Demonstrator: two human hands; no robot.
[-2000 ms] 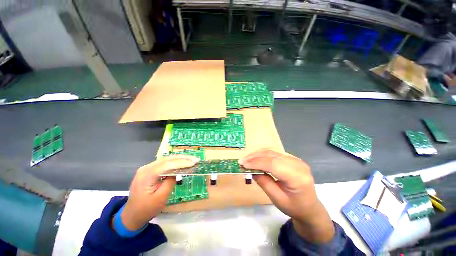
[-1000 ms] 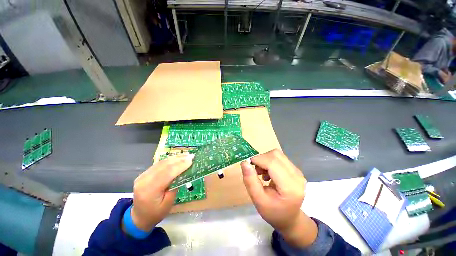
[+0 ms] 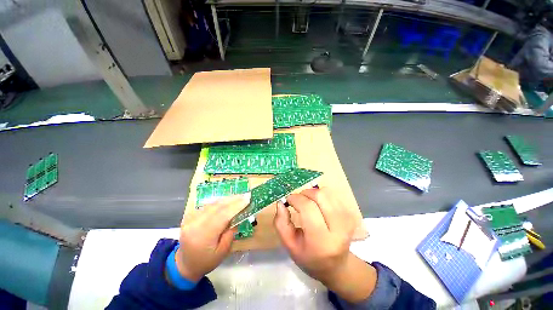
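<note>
A green PCB panel [image 3: 278, 189] is held tilted above the cardboard, its right end higher, with small black round parts standing out below its near edge. My left hand [image 3: 209, 237] grips its left end between thumb and fingers. My right hand [image 3: 318, 233] is under the near edge, with curled fingers at a black part; whether it grips the part is hard to tell. More green panels [image 3: 251, 162] lie on the cardboard sheet [image 3: 321, 148], one partly hidden under the held panel. A tan cardboard divider [image 3: 218, 109] lies tilted over the back panels.
Single panels lie on the dark conveyor belt [image 3: 121, 175] at the left [image 3: 42, 175] and right [image 3: 405, 166]. A blue tray [image 3: 442, 260] with a white sheet, another board and a yellow-handled tool [image 3: 533, 237] are at the right. A person [image 3: 536, 51] is at the far right.
The held panel has gone from nearly edge-on to tilted up at the right. My right hand has let go of its right end and moved left below the near edge. My left hand keeps its grip.
</note>
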